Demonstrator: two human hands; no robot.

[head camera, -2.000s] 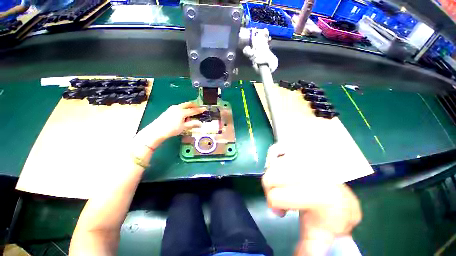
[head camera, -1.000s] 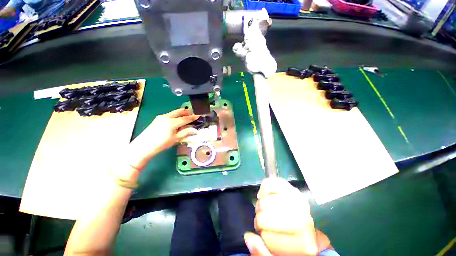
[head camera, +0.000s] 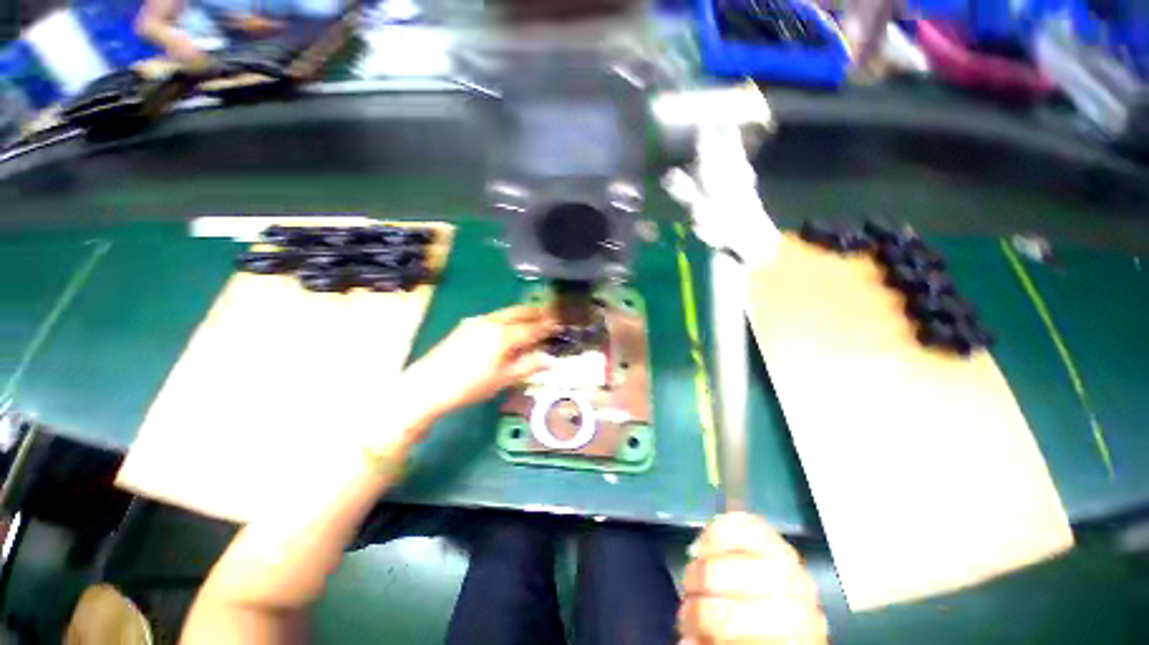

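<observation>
The arbor press (head camera: 570,139) stands in front of me, its ram (head camera: 575,300) down at a black part (head camera: 577,340) on the pale fixture (head camera: 573,371). My left hand (head camera: 485,362) is at the left of the fixture with its fingers on the black part; the fingertips are partly blurred. My right hand (head camera: 752,582) is closed around the lower end of the grey press lever (head camera: 731,391), and the lever's end is hidden in it. The press base (head camera: 514,444) is green with a brown top, and a pale ring (head camera: 562,420) lies at its front.
A cardboard sheet (head camera: 271,391) with rows of black parts (head camera: 347,258) lies left of the press. Another sheet (head camera: 907,466) with black parts (head camera: 926,287) lies right. A conveyor belt (head camera: 315,158) runs behind. Beyond it are a blue bin (head camera: 775,57), a red bin (head camera: 977,61) and another person's arm (head camera: 170,32).
The view has shifted, so the press and sheets sit further right and lower in the picture. My left hand stays at the fixture and my right hand stays closed on the lever.
</observation>
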